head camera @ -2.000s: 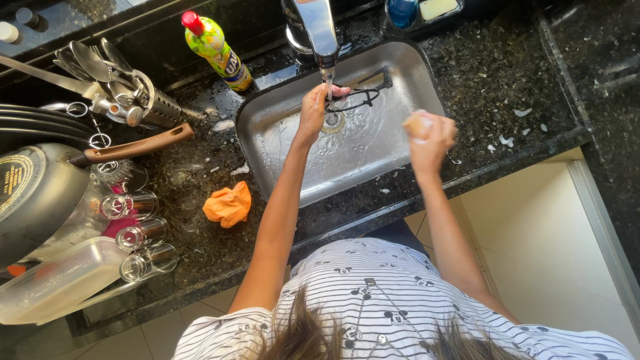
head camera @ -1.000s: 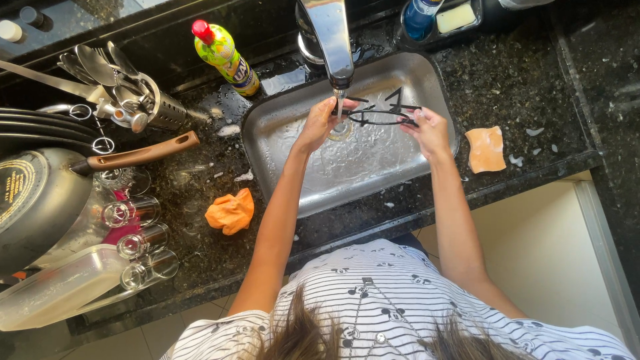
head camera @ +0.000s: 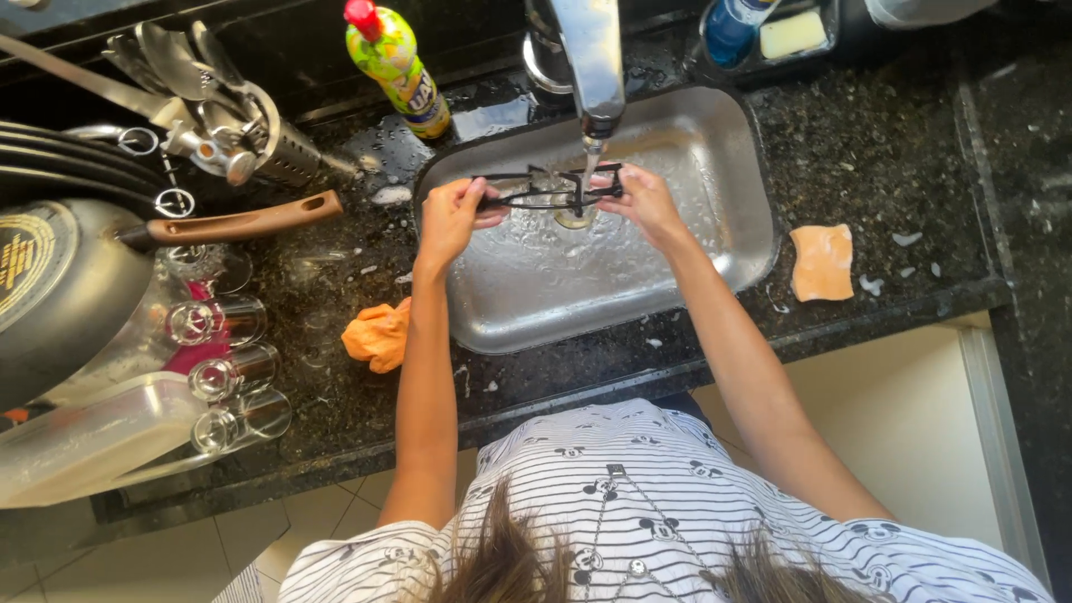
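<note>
A black wire-like rack or frame, its exact kind unclear, is held over the stainless steel sink under the running faucet. My left hand grips its left end; my right hand grips its right end. Water falls onto its right part, above the drain. An orange sponge with suds lies flat on the counter right of the sink. A crumpled orange cloth lies left of the sink, beside my left forearm.
A green detergent bottle stands behind the sink's left corner. At left are a metal utensil holder, a pan with a brown handle, glasses and a plastic container. A soap bar and blue bottle are back right.
My right hand held the sponge two seconds ago; one second ago the sponge lay on the counter and that hand had hold of the black item. The item has since turned under the water.
</note>
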